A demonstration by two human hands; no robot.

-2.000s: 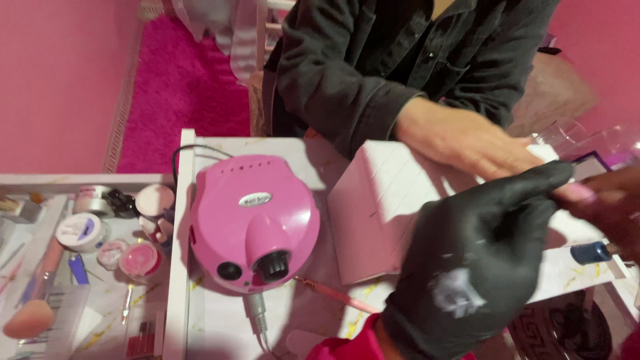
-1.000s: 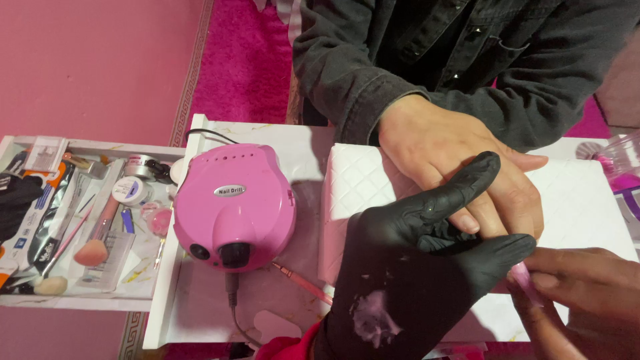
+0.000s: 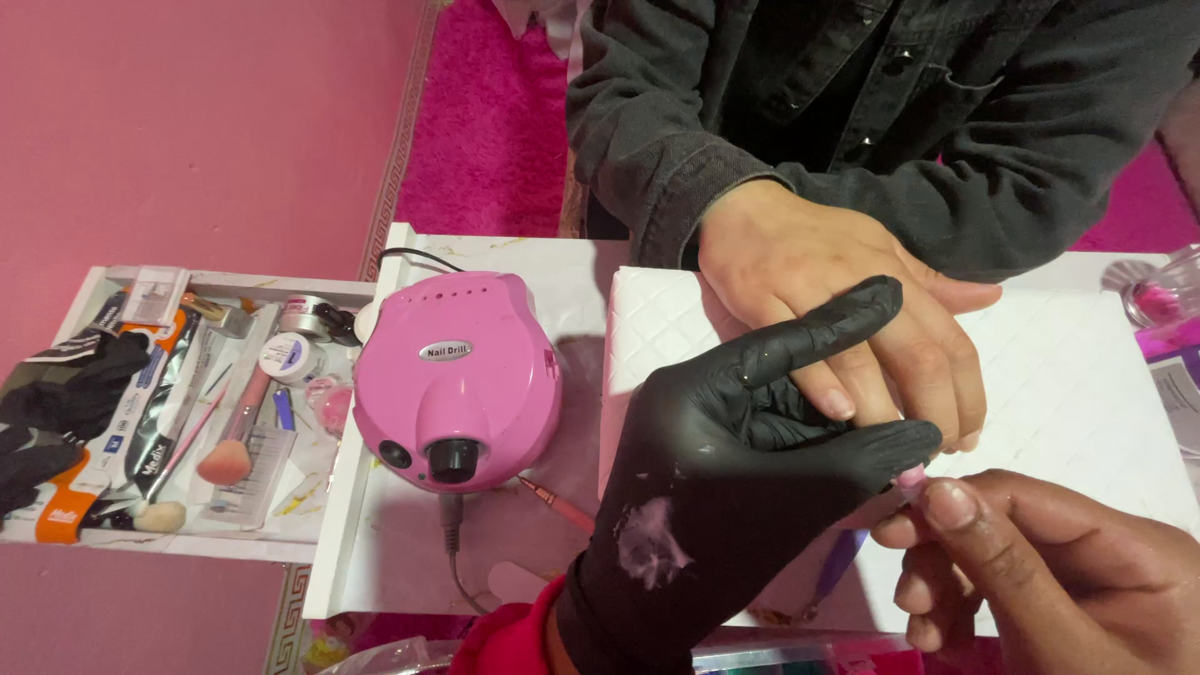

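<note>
My left hand (image 3: 741, 450), in a black glove with a pale smear on its back, holds a finger of the other person's hand (image 3: 825, 253). That hand lies palm down over a white quilted hand rest (image 3: 1059, 366). My bare right hand (image 3: 1022, 562) pinches a small pink piece (image 3: 910, 478) at the tip of the held finger, close to my gloved fingertip. Whether it is a nail or a nail form, I cannot tell. Below the gloved hand, a purple-handled tool (image 3: 837, 561) lies partly hidden.
A pink nail drill machine (image 3: 459, 375) stands left of the rest, its cord running toward the front. Beside it lies a pink pen-like tool (image 3: 558, 503). At far left, an open drawer (image 3: 216, 544) holds brushes, jars and black gloves. A clear container (image 3: 1158, 300) stands at the right edge.
From two seconds ago, the other person's hand has come to lie farther over the rest, with my gloved hand around its fingers. The view has shifted.
</note>
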